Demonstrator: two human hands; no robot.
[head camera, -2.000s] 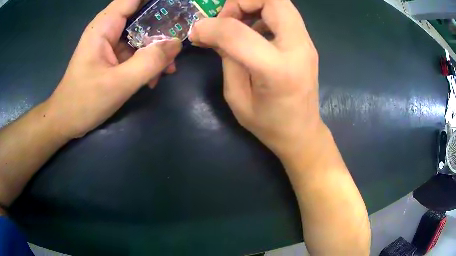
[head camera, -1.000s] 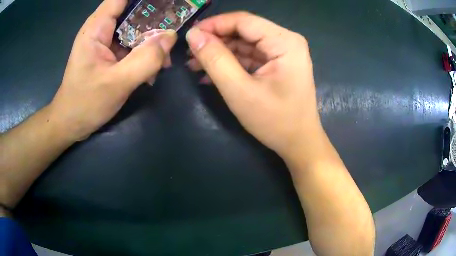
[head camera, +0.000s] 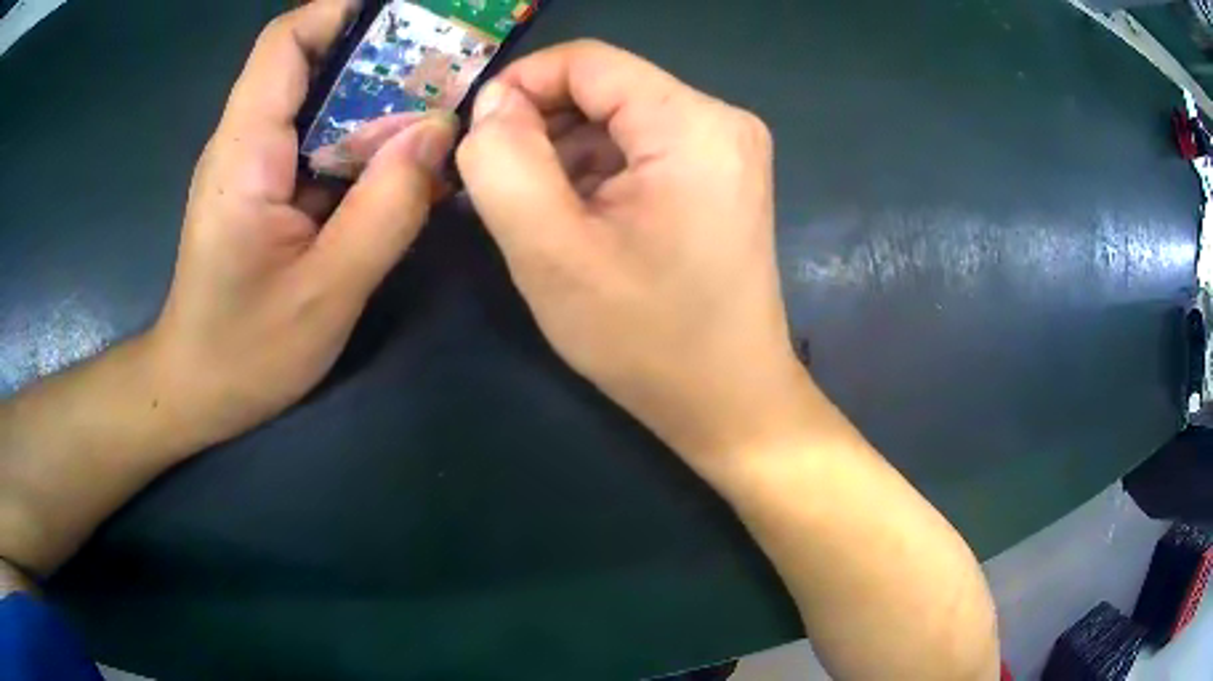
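Observation:
The handheld unit (head camera: 412, 80) is at the top left of centre, tilted, its top end cut off by the picture's edge. A shiny silver film with small green marks covers much of its board; the bare green end (head camera: 490, 13) is at the upper right. A thin black rim shows around it. My left hand (head camera: 279, 226) holds the unit, thumb across its lower edge. My right hand (head camera: 639, 226) is at the unit's right edge, thumb and forefinger pinched together. Whether anything is between those fingertips cannot be seen.
The dark, glossy worktop (head camera: 439, 532) spreads under both hands. A small dark speck (head camera: 802, 350) lies right of my right wrist. Black and red ribbed objects (head camera: 1177, 585) stand beyond the lower right edge. White and dark items line the right rim.
The unit has tilted more upright, and more of its green end shows than a second ago. My right hand has moved left and its thumb and forefinger have closed at the unit's edge.

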